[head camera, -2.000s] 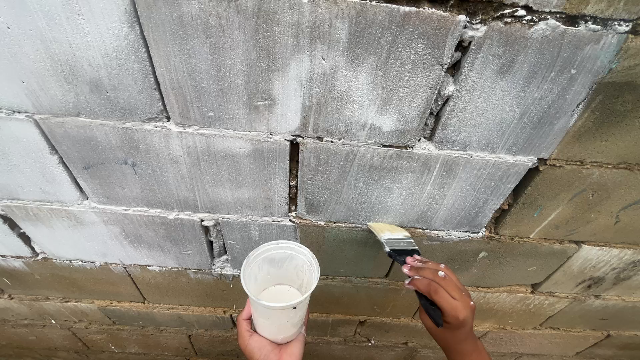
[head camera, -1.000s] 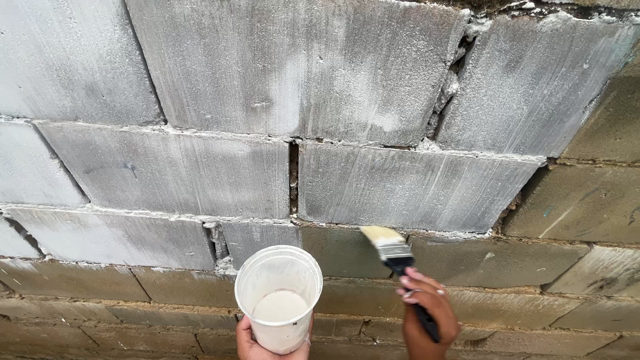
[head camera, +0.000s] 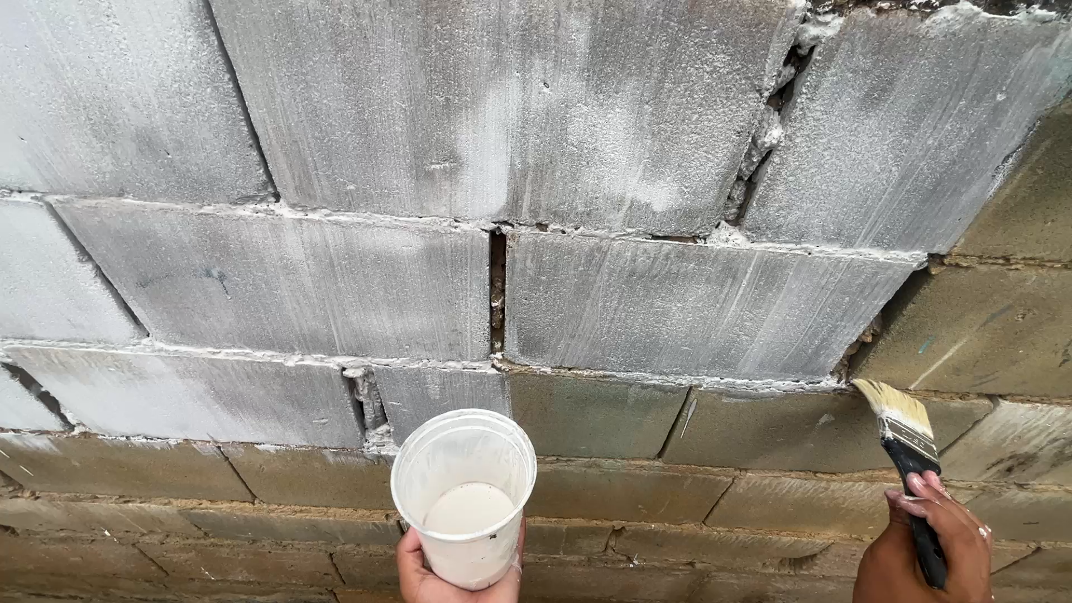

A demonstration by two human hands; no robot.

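Note:
My left hand [head camera: 461, 578] holds a translucent plastic cup [head camera: 465, 502] from below at the bottom centre; white liquid paint [head camera: 471, 507] lies in its bottom. At the lower right, my right hand [head camera: 925, 540] grips the black handle of a flat paintbrush [head camera: 909, 435]. Its pale bristles point up and left, their tip at the mortar joint by the lower right corner of a whitened block [head camera: 712, 306]. White specks mark the fingers of that hand. The concrete block wall [head camera: 360, 285] has a thin white coat on its upper blocks.
Bare brown blocks [head camera: 997, 327] run along the right side and the lower courses [head camera: 276, 553]. Open gaps show in some upright joints, one [head camera: 497, 293] near the middle and a wider one [head camera: 770, 126] at the upper right. Rough mortar sticks out along the level joints.
My right hand has moved the brush to the right along the joint, from below the middle block to that block's lower right corner. My left hand still holds the cup.

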